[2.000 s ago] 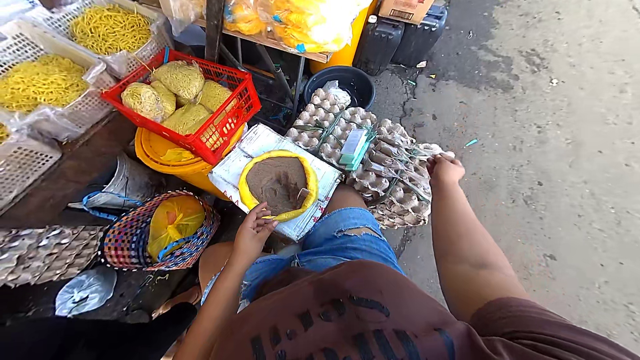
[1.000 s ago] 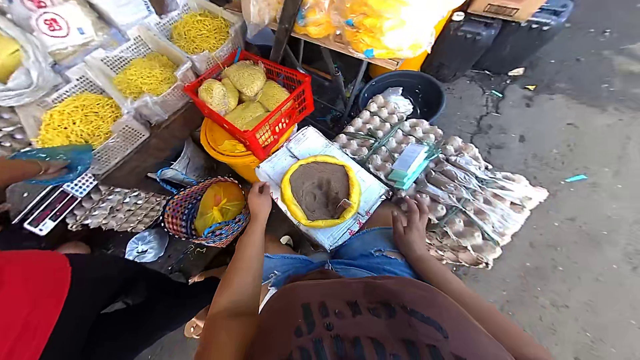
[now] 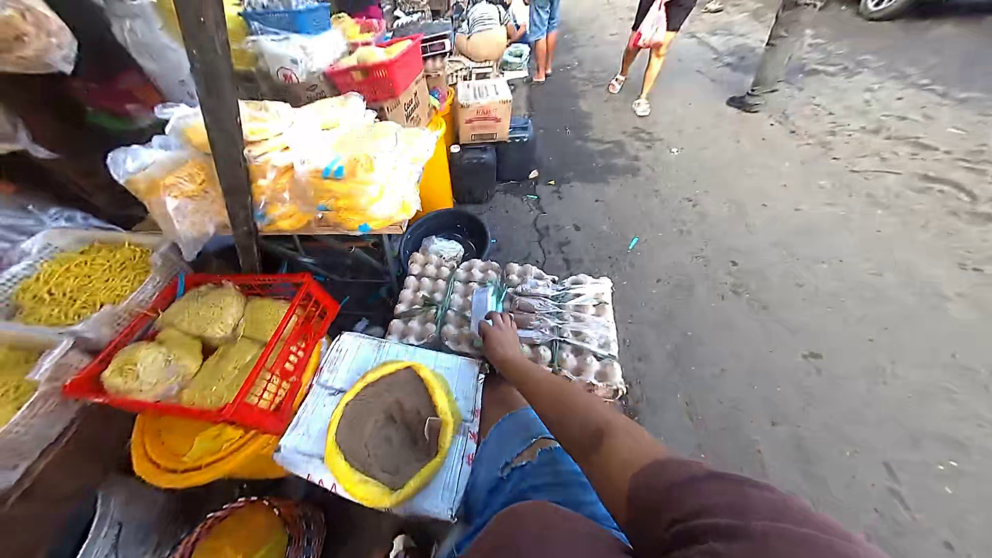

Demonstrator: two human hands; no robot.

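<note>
My right hand (image 3: 500, 337) rests at the near end of a small pack in pale green plastic (image 3: 484, 304), its fingers touching it; whether they grip it I cannot tell. The pack lies on egg trays (image 3: 422, 298) tied with green string. Clear plastic bags (image 3: 570, 314) lie over the trays to the right of that hand. Left of my knee, a yellow-rimmed bag of grey-brown powder (image 3: 387, 426) stands open on a white carton (image 3: 310, 442), a small flat piece stuck in the powder. My left hand is out of view.
A red crate (image 3: 267, 418) of bagged yellow goods sits on a yellow tub (image 3: 167, 457) at the left. Noodles (image 3: 81, 283) fill white baskets beyond. A wooden post (image 3: 221, 132) rises before a table of bagged goods. Behind the trays is a black basin (image 3: 469, 232). People stand farther up the road.
My right hand has moved from the near edge of the egg trays to the pale green pack. My left hand, at the carton's edge a second ago, has left the view. The view has swung up the road.
</note>
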